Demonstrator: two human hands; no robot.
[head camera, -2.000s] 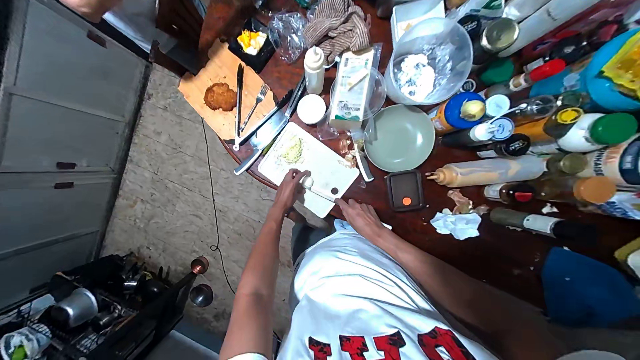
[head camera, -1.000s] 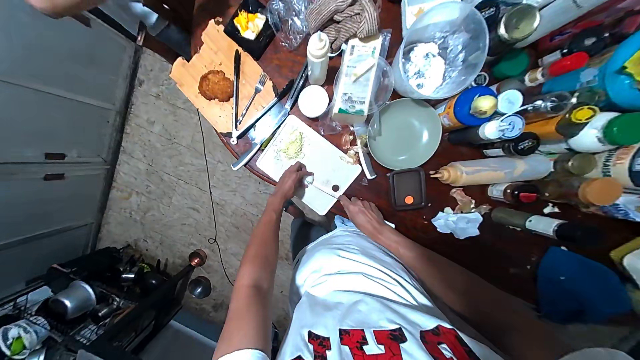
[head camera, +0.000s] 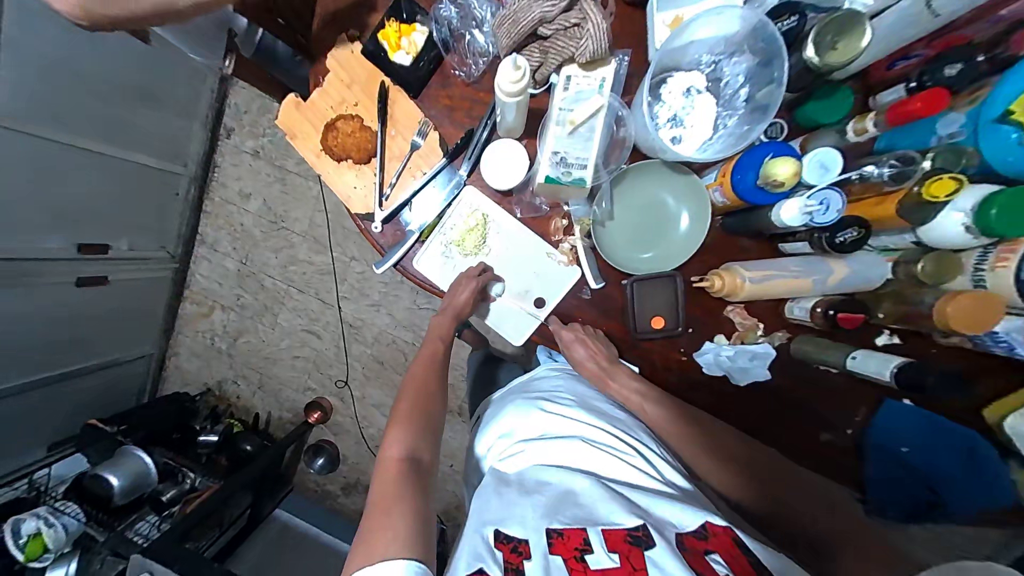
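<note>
A white cutting board (head camera: 524, 268) lies at the table's edge in front of me. My left hand (head camera: 472, 292) holds a small white piece of food (head camera: 497, 289), likely onion or garlic, down on the board. My right hand (head camera: 584, 346) is closed on a knife at the board's near right corner; its thin blade (head camera: 528, 313) reaches over the board toward the white piece, and its handle is hidden in the hand. A heap of pale green chopped food (head camera: 470, 234) rests on the board's far left part. Peelings (head camera: 566, 240) and another knife (head camera: 590, 264) lie beside the board's right edge.
Left of the board are a large knife (head camera: 398, 250), tongs (head camera: 381, 152), a fork (head camera: 417, 140) and a wooden board (head camera: 308, 132) with a browned patty (head camera: 348, 138). A green plate (head camera: 652, 216), a dark square container (head camera: 654, 306) and many bottles stand right. Another person's arm (head camera: 144, 10) shows top left.
My hands stay at almost the same places on the board, my left on the white piece and my right at the knife. The view has shifted slightly.
</note>
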